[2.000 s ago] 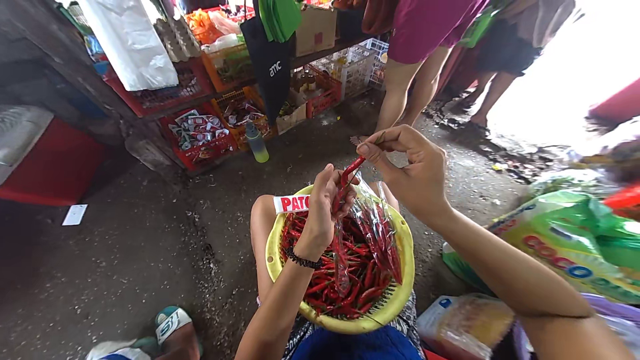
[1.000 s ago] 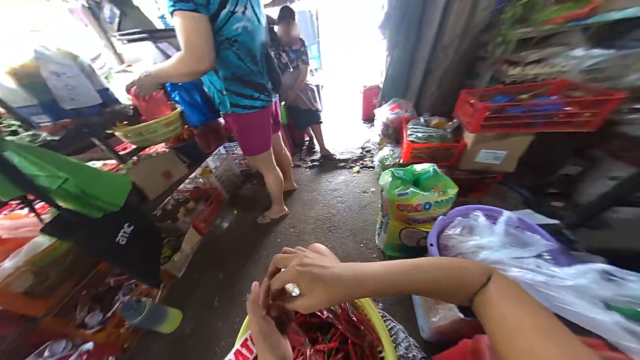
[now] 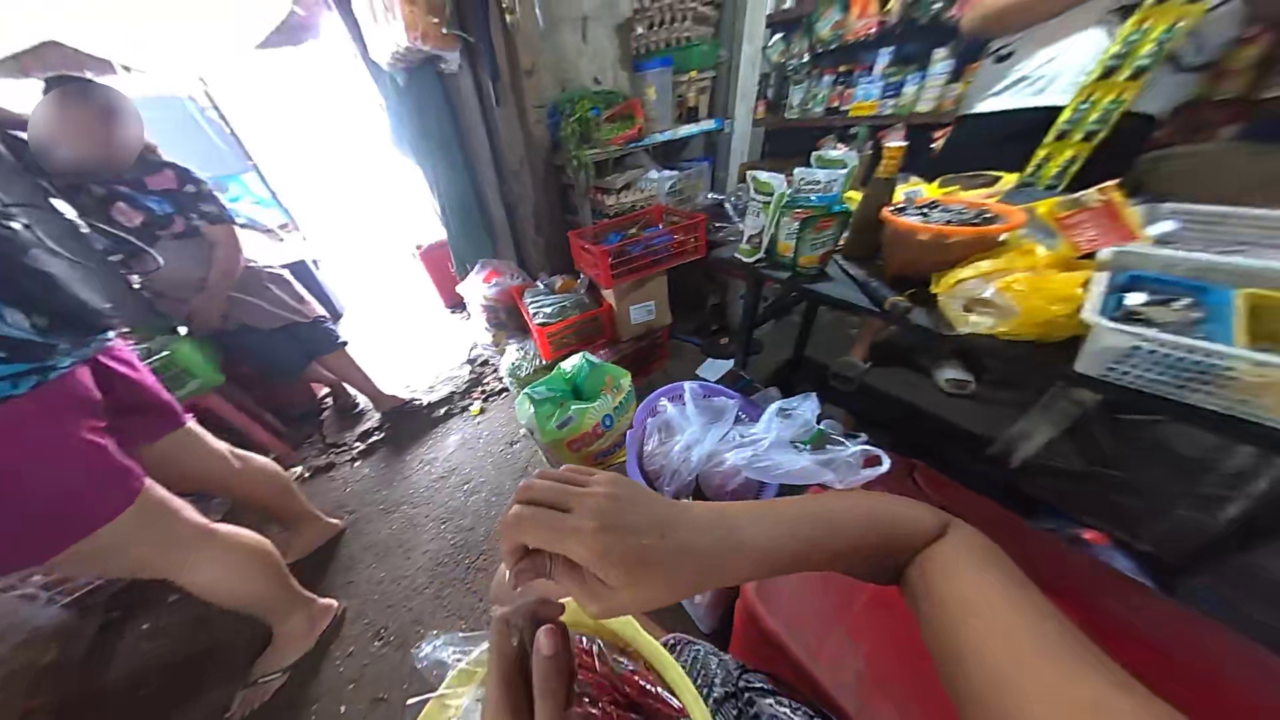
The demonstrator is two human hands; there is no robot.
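At the lower middle, a yellow plastic basket (image 3: 655, 650) with red chili peppers (image 3: 625, 690) and clear plastic stands in front of me. My right hand (image 3: 610, 540) reaches in from the right above the basket's far rim, its fingers curled over the fingers of my left hand. Upright at the bottom edge, my left hand (image 3: 530, 650) has its thumb near the basket's inner side. Whatever lies between the two hands is hidden by the right hand. Clear plastic film (image 3: 450, 655) sticks out at the basket's left.
Beyond the hands are a green printed bag (image 3: 575, 410) and a purple basket (image 3: 640, 440) holding plastic bags. Red crates (image 3: 640, 250) stand farther back. A dark table (image 3: 850, 300) carries pouches and an orange pot. Another person's legs (image 3: 230, 520) are at the left, a seated person behind.
The view has swung up and to the right. My right hand, apart from the left and pinching a chili two seconds ago, now lies over the left hand's fingers.
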